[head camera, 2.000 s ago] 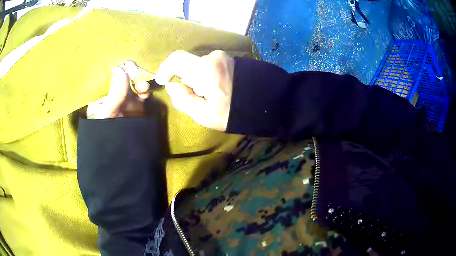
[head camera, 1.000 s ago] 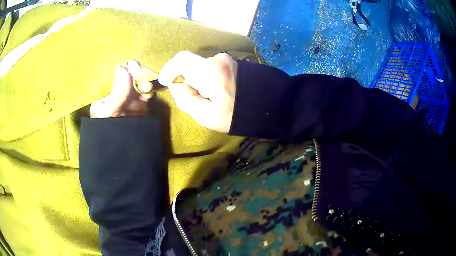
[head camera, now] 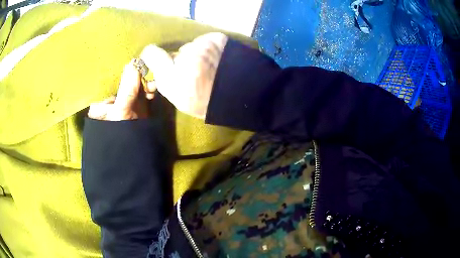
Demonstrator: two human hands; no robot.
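The mustard-yellow coat (head camera: 75,55) lies across the lap and the left side. My left hand (head camera: 126,95) pinches the folded edge of the coat, thumb up, with a small dark patterned button (head camera: 140,66) at its fingertips. My right hand (head camera: 189,73) is just to the right, its fingertips closed together at the button and touching or almost touching the left fingers. Needle and thread cannot be made out; the right fingertips are washed out by bright light.
A white surface (head camera: 227,15) lies beyond the coat. Blue sheeting (head camera: 312,40) is at the upper right, with a small black-and-white object (head camera: 361,17) on it. A blue plastic basket (head camera: 403,68) and crumpled translucent blue plastic (head camera: 416,22) are at the right.
My right hand has moved left and slightly up, from just beside the left fingers to the button. The button now shows more clearly. My left hand has barely moved.
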